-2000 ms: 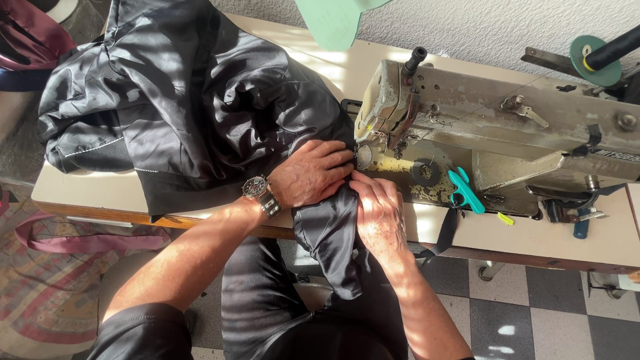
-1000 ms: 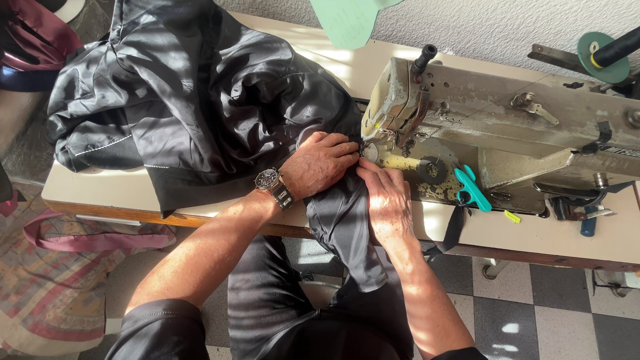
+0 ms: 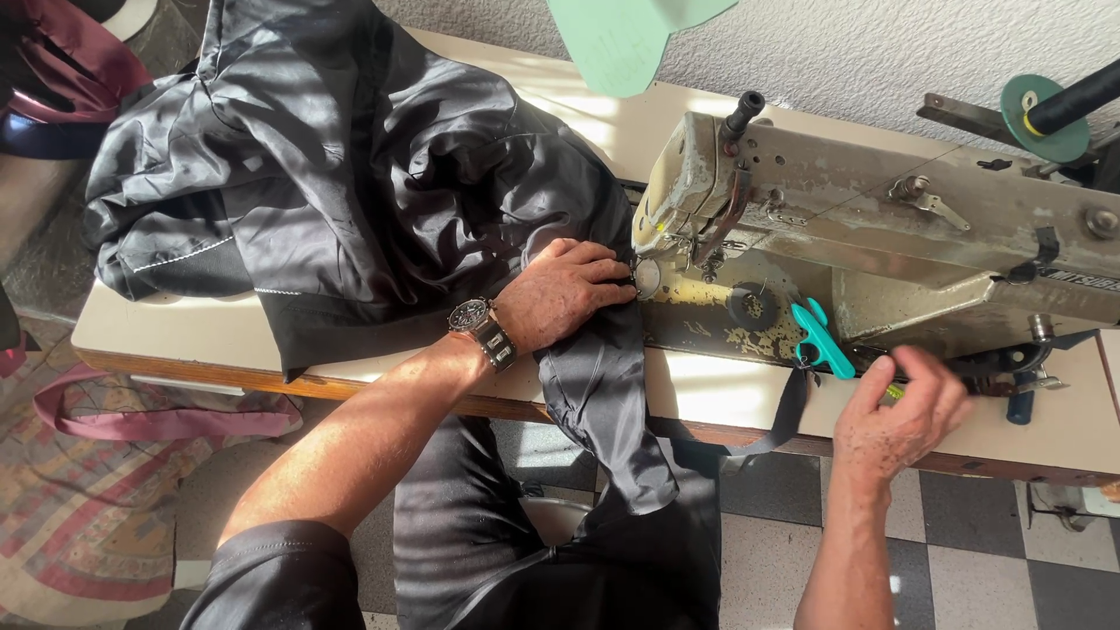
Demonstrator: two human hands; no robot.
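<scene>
A black satiny garment (image 3: 332,175) is spread over the left of the table, and one end hangs over the front edge above my lap. My left hand (image 3: 564,293), wearing a watch on its wrist, lies flat on the garment, fingertips beside the needle area of a worn metal sewing machine (image 3: 875,192). At the table's front right, my right hand (image 3: 901,411) is raised with bent fingers, just right of turquoise thread snips (image 3: 821,339). A small yellow-green item (image 3: 894,391) shows behind its fingers; whether they touch it is unclear.
A green paper or card piece (image 3: 617,44) hangs at the back. Right of my right hand lie metal parts and a blue-handled tool (image 3: 1019,401). A thread spool on a green disc (image 3: 1046,118) stands at back right. Pink strap fabric (image 3: 166,424) hangs at left.
My right hand has let go of the garment beside the machine and moved right, past the turquoise snips. My left hand has stayed on the garment.
</scene>
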